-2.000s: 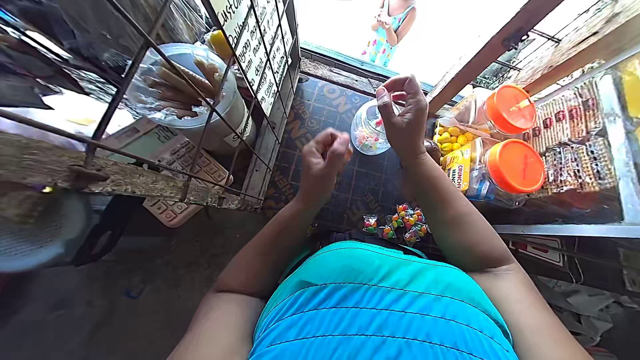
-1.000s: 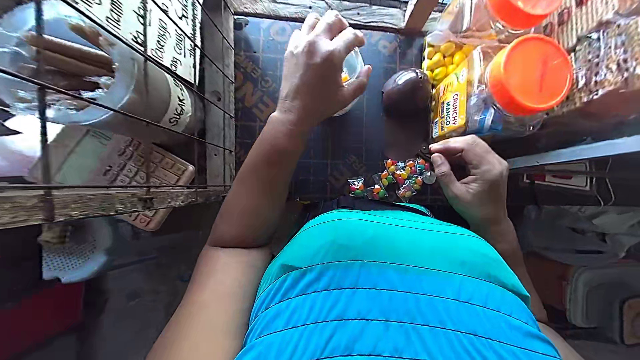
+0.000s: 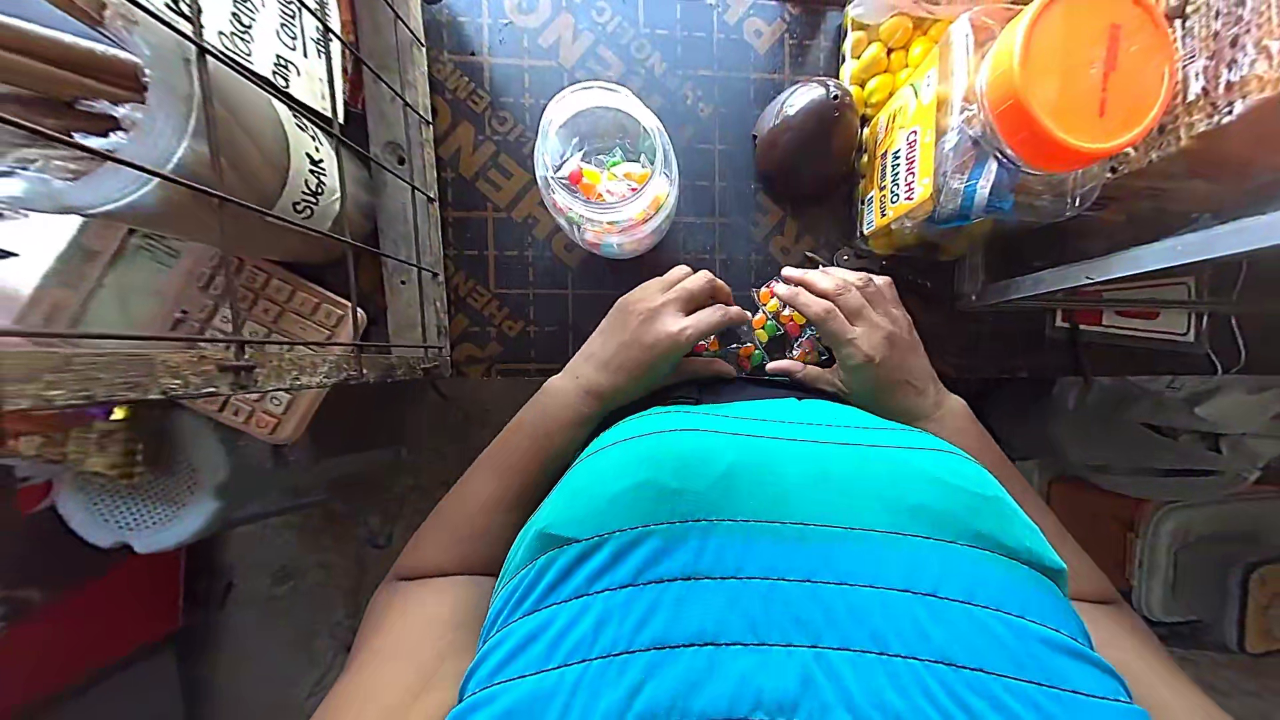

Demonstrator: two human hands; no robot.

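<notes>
Several small clear packets of colorful candies (image 3: pixel 779 325) lie in a pile at the counter's near edge, close to my body. My left hand (image 3: pixel 665 330) cups the pile from the left and my right hand (image 3: pixel 855 335) from the right, their fingertips touching the packets. Beyond my left hand, an uncapped clear plastic jar (image 3: pixel 607 170) stands upright, partly filled with similar wrapped candies. A dark brown rounded object (image 3: pixel 808 140), perhaps a lid, sits beyond my right hand.
On the right stand a bag of yellow mango gum balls (image 3: pixel 900 140) and a jar with an orange lid (image 3: pixel 1078 80). A wire grille (image 3: pixel 345 150) on a wooden frame edges the left side, with a tub (image 3: pixel 225 130) and a calculator (image 3: pixel 265 330) behind it.
My left hand has left the jar and come down to the packets. My right hand has moved left onto the pile. The jar now stands untouched.
</notes>
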